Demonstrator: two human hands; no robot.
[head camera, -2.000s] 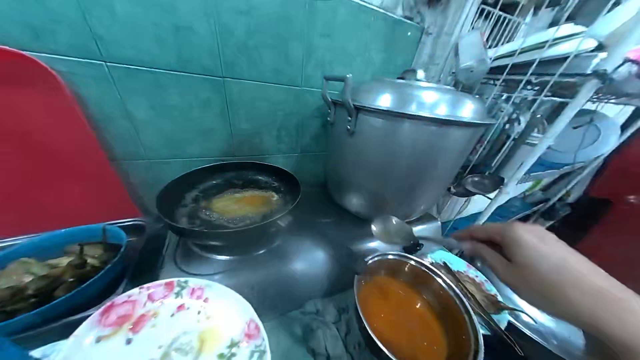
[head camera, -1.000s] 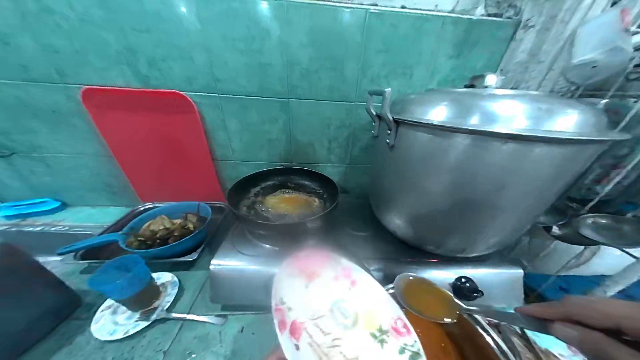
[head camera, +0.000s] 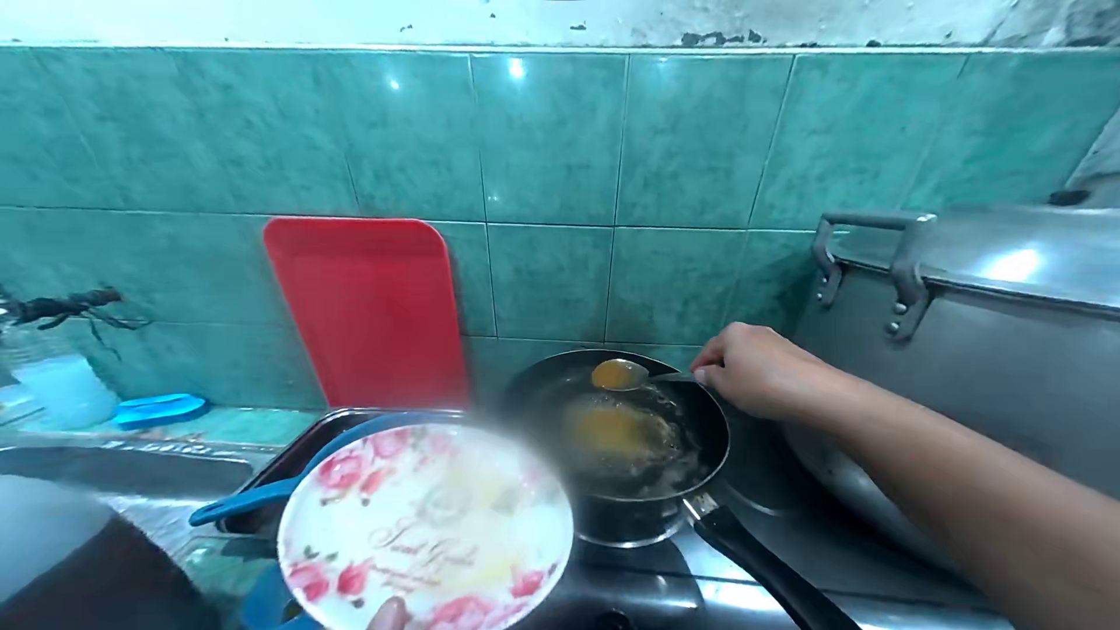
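Note:
My right hand (head camera: 744, 367) grips the handle of a metal spoon (head camera: 619, 375), whose bowl carries orange liquid over the far side of a black frying pan (head camera: 713, 420). In the pan, a yellow-orange portion of food (head camera: 612, 430) lies in bubbling oil. At the bottom edge, a thumb of my left hand (head camera: 390, 615) rests on the rim of a flower-patterned plate (head camera: 420, 525), which has pale yellow smears on it. The plate is tilted toward me, just left of the pan; my other left fingers are hidden beneath it.
The pan's black handle (head camera: 770, 569) points toward me over the metal stove (head camera: 726, 599). A large lidded aluminum pot (head camera: 989, 394) stands at right. Behind the plate are a blue strainer's handle (head camera: 249, 501) and a red board (head camera: 376, 315) leaning on the tiles. A sink (head camera: 122, 468) is at left.
My right hand has moved with the spoon of orange liquid from beside the sauce pot to above the frying pan. The plate is now left of the pan. The view has swung left.

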